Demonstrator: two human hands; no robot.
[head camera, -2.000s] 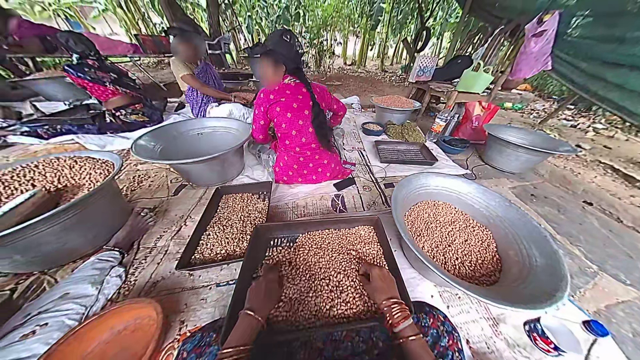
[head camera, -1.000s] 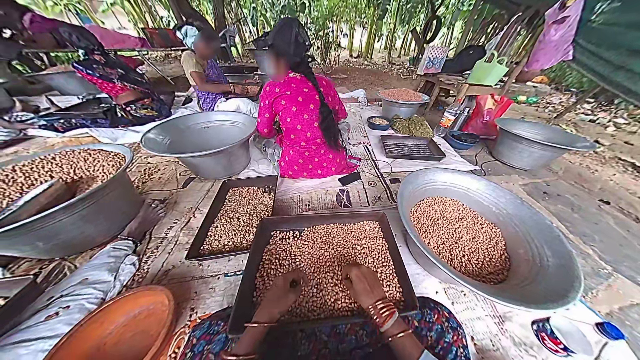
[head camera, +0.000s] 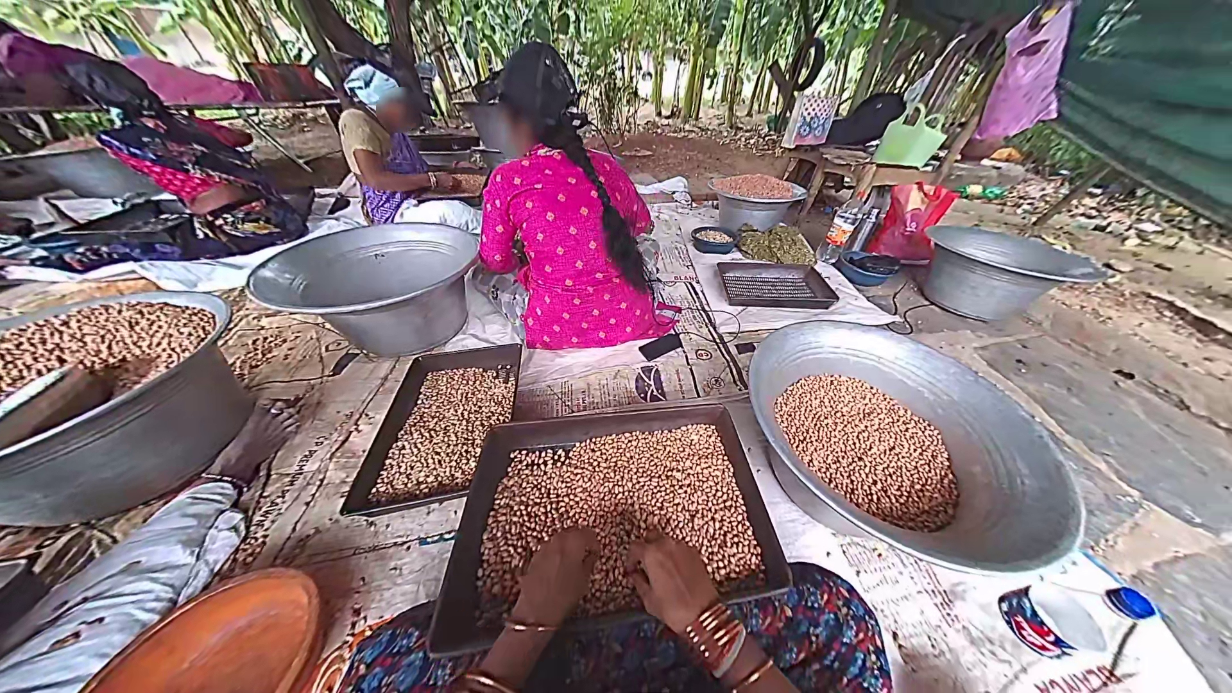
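Note:
A dark rectangular tray (head camera: 739, 452) full of light brown nuts or seeds (head camera: 635, 472) rests at my lap. Both hands are in its near half, close together. My left hand (head camera: 560, 570) has its fingertips down among the nuts, partly hidden. Beside it, my right hand (head camera: 671, 577) touches the pile with curled fingers; whether either holds any nuts cannot be told. A second dark tray of nuts (head camera: 448, 423) lies just beyond to the left. On the right stands a wide metal basin (head camera: 1011, 462) with a heap of the same nuts.
An orange bowl (head camera: 221, 635) and a metal basin of nuts (head camera: 125, 452) are at left. Ahead sits a person in pink (head camera: 587, 250), beside a metal basin (head camera: 366, 279). A bottle with a blue cap (head camera: 1130, 603) is at lower right. Other people sit farther back left.
My hands were wide apart at the tray's sides two seconds ago. They have come together near the middle of its near half.

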